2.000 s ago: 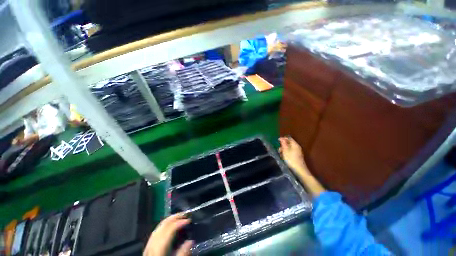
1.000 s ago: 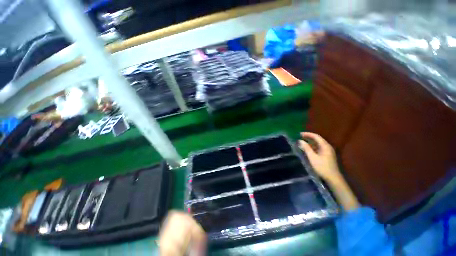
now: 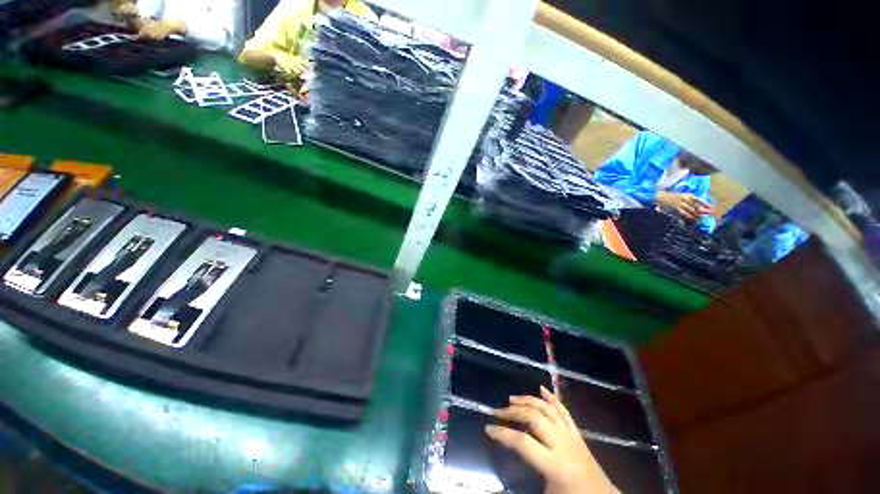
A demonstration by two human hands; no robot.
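The clear blister tray lies on the green bench, with glossy black screens in its compartments and small red marks on their edges. My right hand is over the tray's middle, palm down, fingers spread and touching or just above the screens; nothing shows held in it. My left hand is out of the picture. The black slotted tray lies to the left. Three screens with silver backs and dark flex marks lie in it side by side, and its right part is bare.
A pale metal post stands behind, between the two trays. Orange holders are at far left. Piles of dark trays, white frames and people in blue and yellow are beyond. A tall brown box is at right.
The view has swung left, showing more of the slotted tray. My right hand has moved from the blister tray's far right side to over its middle. My left hand has left the picture.
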